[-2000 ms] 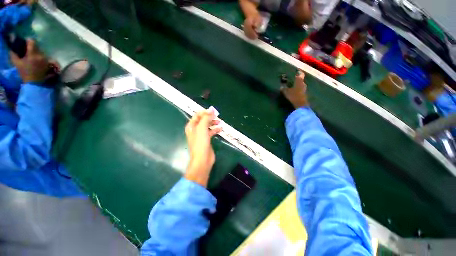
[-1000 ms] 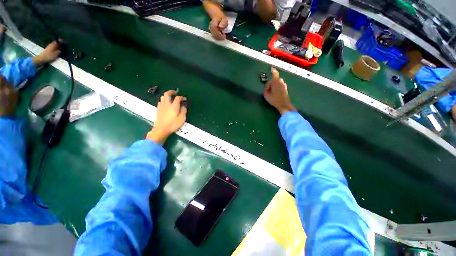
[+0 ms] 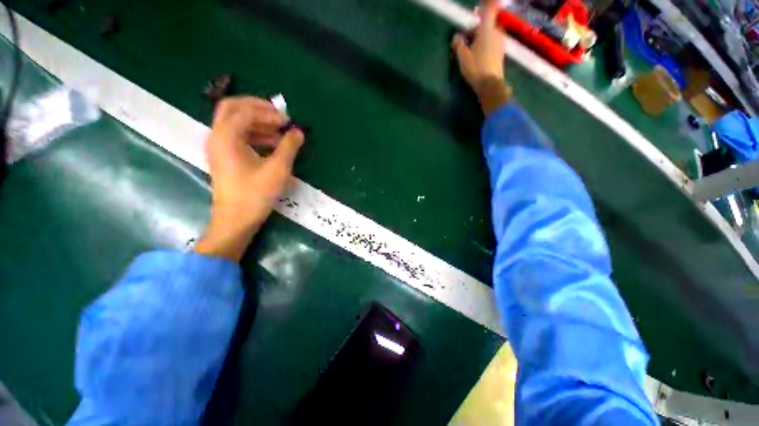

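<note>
My left hand (image 3: pixel 250 162) is over the near edge of the green conveyor belt (image 3: pixel 358 125). Its thumb and fingers are pinched on a small dark module (image 3: pixel 291 128), with a small white tab (image 3: pixel 279 103) at the fingertips. Another dark module (image 3: pixel 220 86) lies on the belt just beyond this hand. My right hand (image 3: pixel 483 54) is stretched to the belt's far side by the white rail. It is blurred, and I cannot tell if its fingers hold anything.
A black smartphone (image 3: pixel 366 366) lies on the near bench, with pale yellow paper (image 3: pixel 491 391) to its right. A white rail (image 3: pixel 358 237) edges the belt. Beyond the far rail are a red tray (image 3: pixel 545 42) and a brown tape roll (image 3: pixel 657 90). A clear bag (image 3: pixel 50 121) lies at left.
My left hand has risen from the belt and now pinches a dark module. My right hand has moved farther across towards the far rail, away from the module it was beside. The view has shifted.
</note>
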